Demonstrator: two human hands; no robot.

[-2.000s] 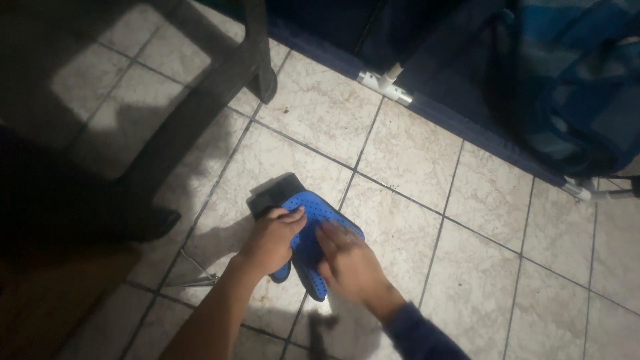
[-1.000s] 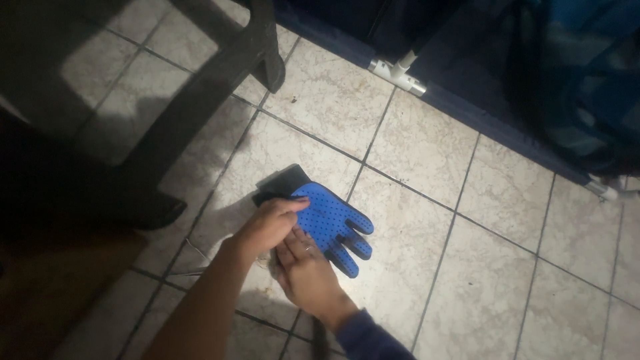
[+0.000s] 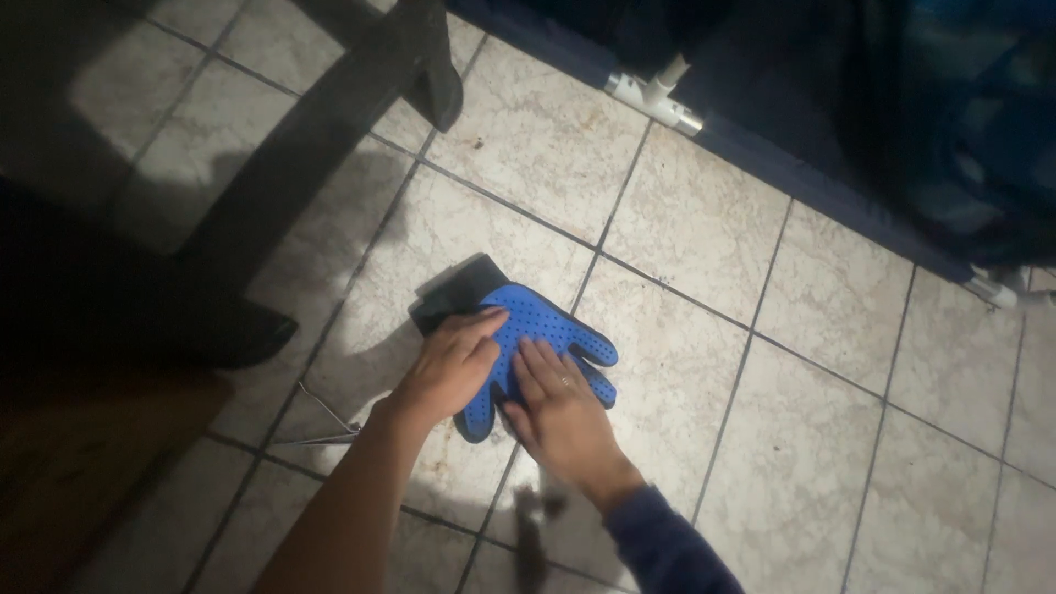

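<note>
A blue grooming glove with rubber nubs and a black cuff [image 3: 532, 318] lies palm side up on the tiled floor. My left hand [image 3: 462, 363] rests on its lower palm near the cuff, fingers close together. My right hand [image 3: 565, 412] lies flat across the glove's palm and some of its fingers, and a ring shows on one of my fingers. Part of the glove is hidden under both hands. Beside my left wrist, a thin metal tool [image 3: 326, 439], perhaps scissors, lies on the tiles.
Dark plastic chair legs [image 3: 305, 157] stand at the upper left. A dark blue fabric edge with a white pipe fitting [image 3: 654, 101] runs along the upper right. A brownish surface [image 3: 107, 462] is at the lower left. Pale tiles [image 3: 808, 445] spread to the right.
Two seconds ago the glove looked partly folded between my hands; now it lies spread out. My right hand has moved from the glove's lower edge onto its palm since one second ago.
</note>
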